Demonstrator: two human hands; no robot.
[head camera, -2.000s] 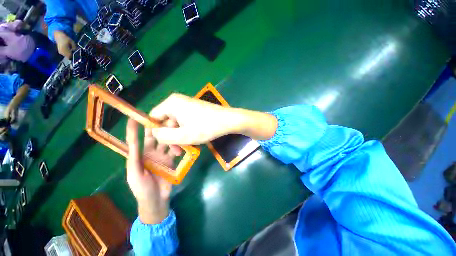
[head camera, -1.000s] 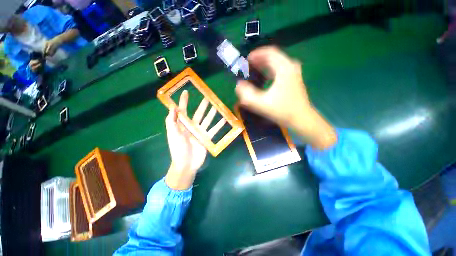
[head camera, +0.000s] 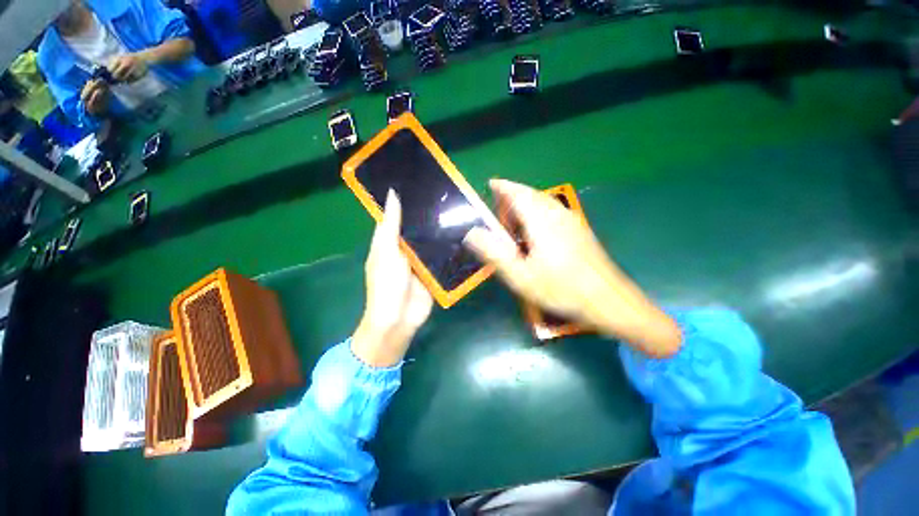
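An orange frame (head camera: 446, 299) with a glossy black phone screen unit (head camera: 415, 198) filling it is held tilted above the green bench. My left hand (head camera: 396, 292) holds the frame from its lower left side, thumb near the glass edge. My right hand (head camera: 564, 257) is at the frame's right edge with fingers touching or just over the glass; its fingertips are blurred. A second orange frame with a dark unit (head camera: 553, 328) lies on the bench, mostly hidden under my right hand.
Stacked orange frames (head camera: 264, 348), a lower orange stack (head camera: 169, 393) and a pale ribbed stack (head camera: 119, 388) stand at left. Small dark devices with pale screens (head camera: 524, 74) lie across the far side. A person in blue (head camera: 126, 60) works at upper left.
The held frame was empty and now has a black screen unit in it. My right hand has come down from beyond the bench frame to the held frame. The view has shifted.
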